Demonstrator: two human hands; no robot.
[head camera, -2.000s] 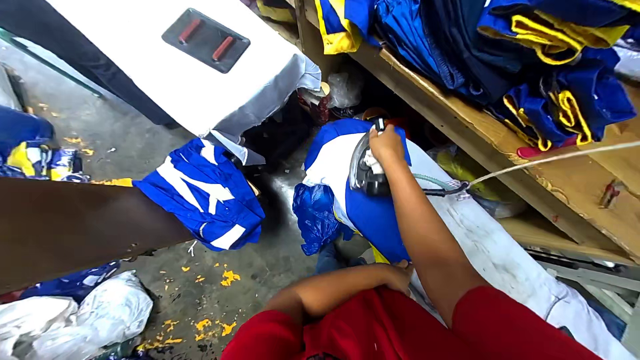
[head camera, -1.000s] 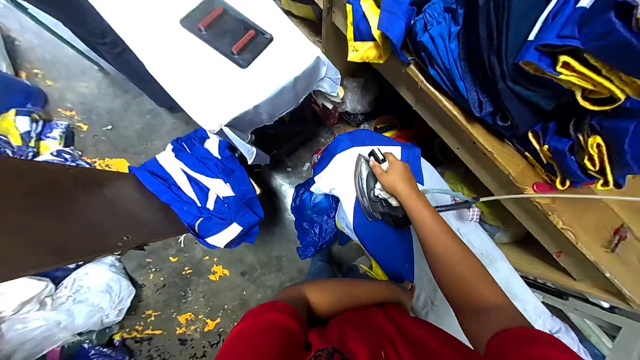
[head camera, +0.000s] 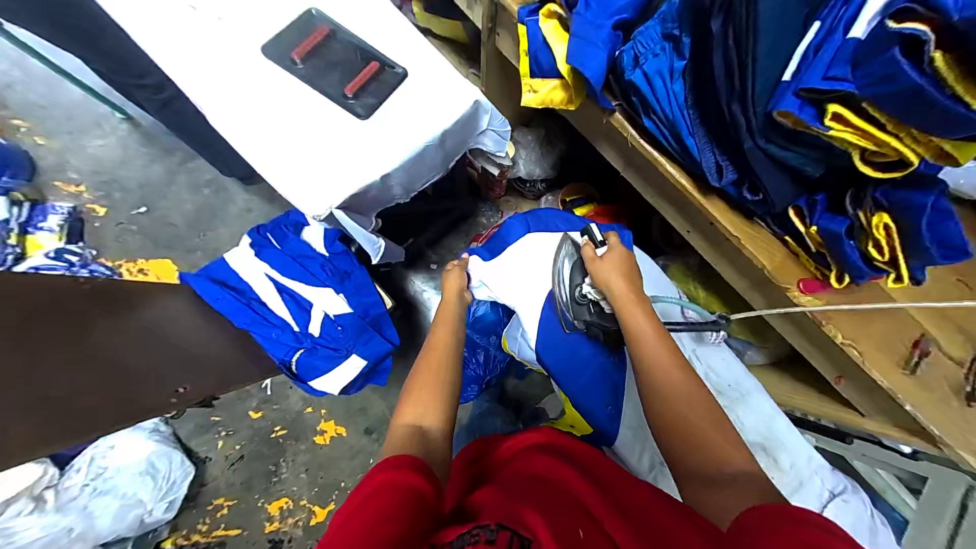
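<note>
My right hand (head camera: 612, 267) is closed round the handle of a clothes iron (head camera: 581, 293), whose soleplate edge faces left over a blue and white garment (head camera: 526, 263). The garment, with some yellow at its lower edge, lies over a padded ironing board with a white cover (head camera: 724, 404). At the garment's left edge my left hand (head camera: 457, 280) grips the white cloth. A cord and a hose (head camera: 694, 324) run right from the iron. Beneath the left hand hangs a blue plastic bag (head camera: 484, 343).
Ahead stands a white-covered table (head camera: 381, 152) with a black iron rest (head camera: 334, 62) bearing two red bars. Folded blue garments (head camera: 732, 99) fill the wooden shelf (head camera: 732, 221) at right. A blue and white shirt (head camera: 305, 305) hangs over a brown board (head camera: 114, 358). White plastic bags (head camera: 122, 473) lie lower left.
My left hand has moved from near my body up to the garment's left edge and taken hold there. The iron, in my right hand, remains on the garment.
</note>
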